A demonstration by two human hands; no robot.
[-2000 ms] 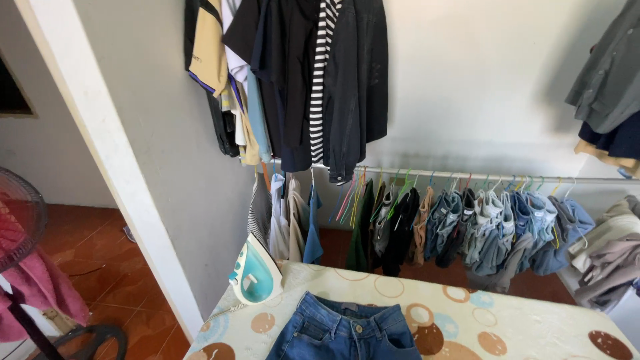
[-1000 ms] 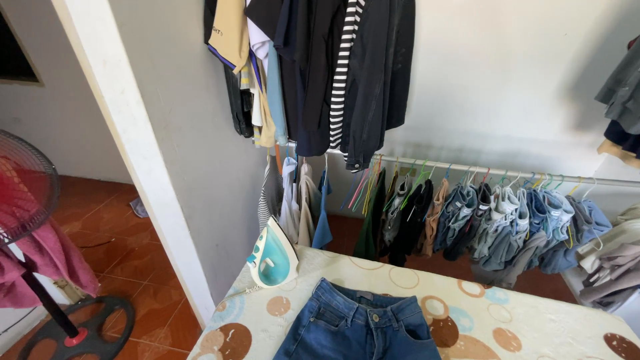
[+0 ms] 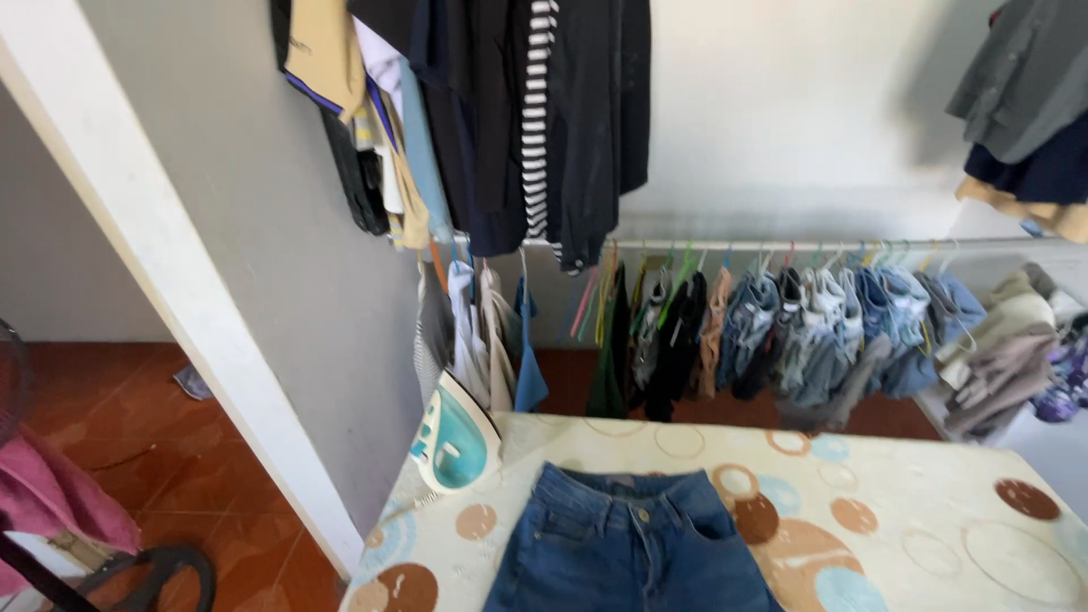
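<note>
Neither my left hand nor my right hand shows in the head view. A pair of blue denim jeans (image 3: 633, 544) lies front side up on a table with a patterned cover (image 3: 901, 510), waistband toward the far edge; the lower legs run out of the bottom of the view. A teal and white clothes iron (image 3: 459, 438) stands tilted up at the table's far left corner, left of the jeans and apart from them, with its cord (image 3: 416, 504) at its base.
Behind the table, jeans and other clothes (image 3: 829, 331) hang from a white rail (image 3: 765, 246). Dark shirts (image 3: 586, 119) hang above them. A gray shirt (image 3: 1028, 81) hangs at upper right. At left are a white post (image 3: 170, 263), a pink cloth (image 3: 59, 484) and a fan's base (image 3: 157, 578).
</note>
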